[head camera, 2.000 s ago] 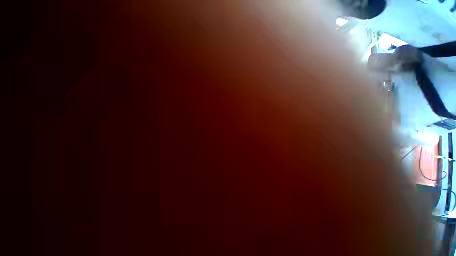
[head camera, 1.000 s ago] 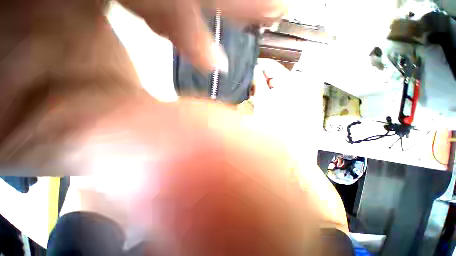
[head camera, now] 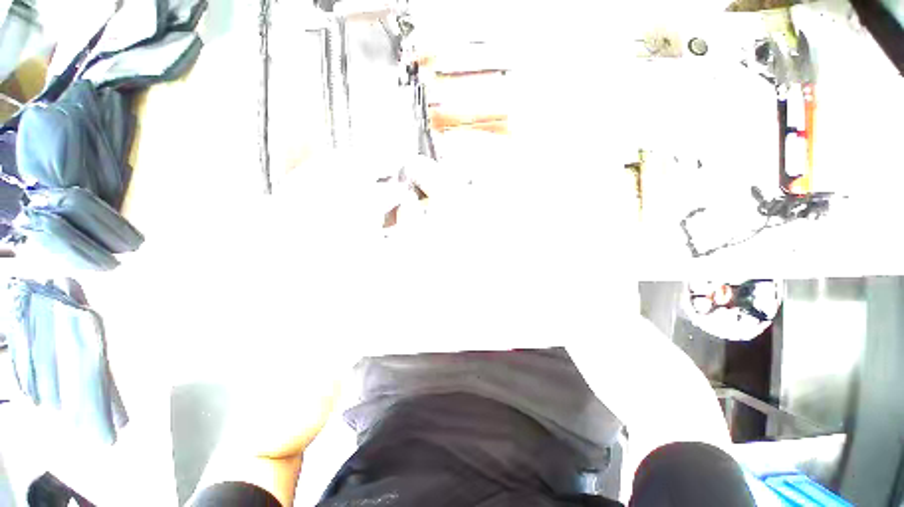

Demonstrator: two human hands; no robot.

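Strong glare bleaches the middle of the view. My left forearm [head camera: 297, 436] rises from a dark sleeve at lower left and fades into white. My right forearm [head camera: 659, 396] does the same at lower right. Neither hand nor its fingers can be made out, so any hold on a thing is hidden. Faint machine parts [head camera: 416, 79] show at the top centre, beside a brown ridged block [head camera: 469, 99]. A small reddish-brown thing [head camera: 392, 215] lies below them, too washed out to name.
Dark bags [head camera: 69, 149] are heaped at upper left; another dark bag [head camera: 64, 347] is below. Red-and-black-handled snips [head camera: 796, 139] lie at upper right, above a tangled dark cord [head camera: 734, 238]. A round tin [head camera: 734, 305] and blue bin [head camera: 803, 490] are at right. Dark cloth [head camera: 476, 426] covers my lap.
The blurred hands close to the camera are gone from there. The zippered dark bag seen earlier no longer shows. The view now takes in the bag heap at left, and the glare is stronger.
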